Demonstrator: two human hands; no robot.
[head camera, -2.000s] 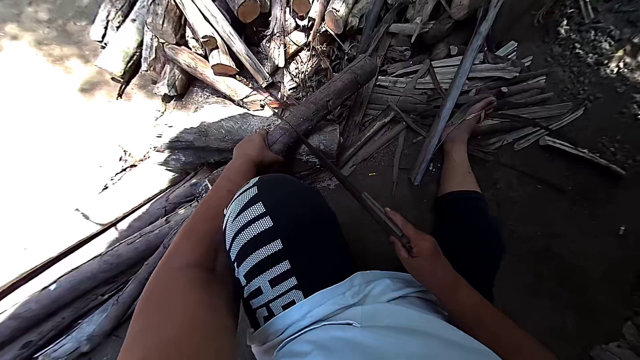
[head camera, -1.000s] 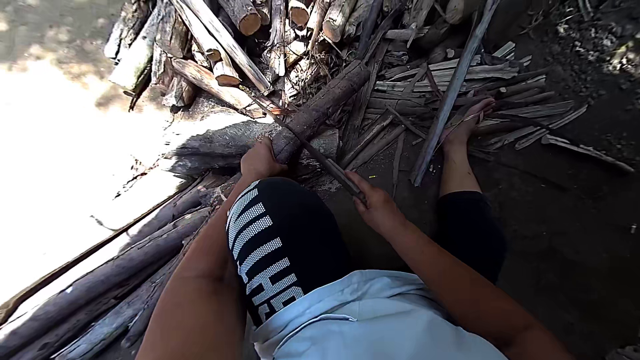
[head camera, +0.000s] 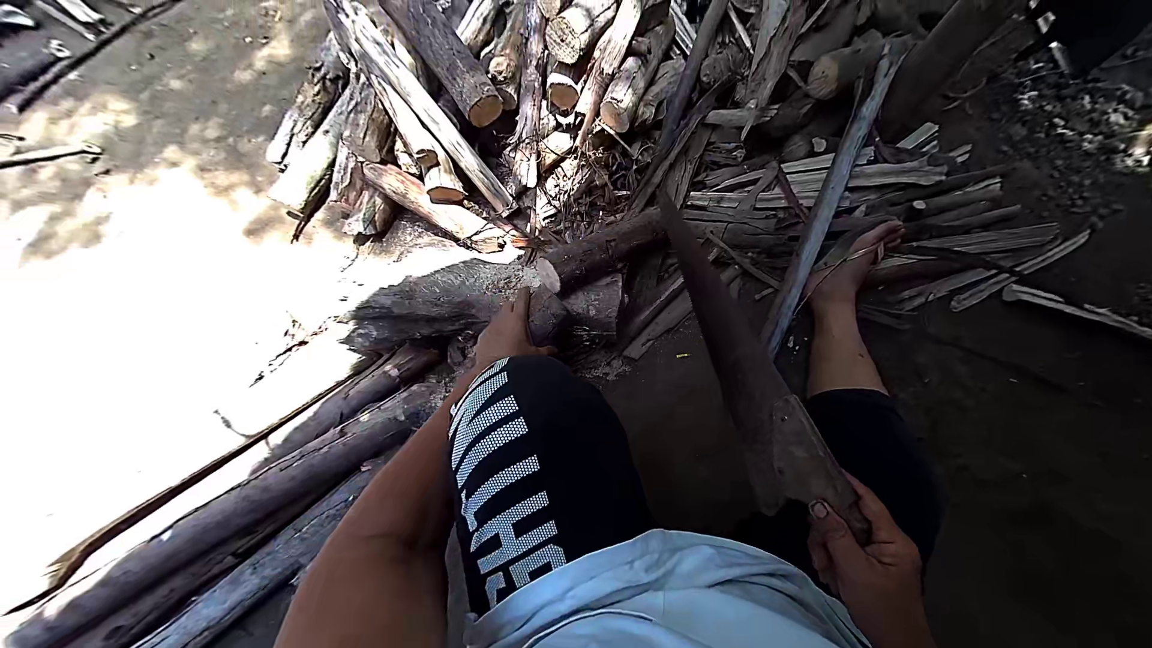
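My right hand (head camera: 864, 549) grips the handle of a handsaw (head camera: 733, 360), whose dark blade points up and away, its tip over the log pile. My left hand (head camera: 513, 333) rests against a short piece of log (head camera: 547, 317) beside my knee; its fingers are partly hidden, so how firmly it holds is unclear. Just beyond it, a longer log (head camera: 607, 250) shows a pale cut end facing left. Both lie at a thick weathered log (head camera: 432, 297) that has pale sawdust on top.
Cut firewood (head camera: 450, 72) is piled ahead. Split sticks (head camera: 972, 193) lie at the right, around my bare foot (head camera: 846, 265). A long grey pole (head camera: 832, 198) slants beside that foot. Long logs (head camera: 270, 504) lie on the ground at left.
The saw has come off the log and swung to the right with my right hand. The log, whole under the blade before, now shows a cut end, with a short piece separate at my left hand.
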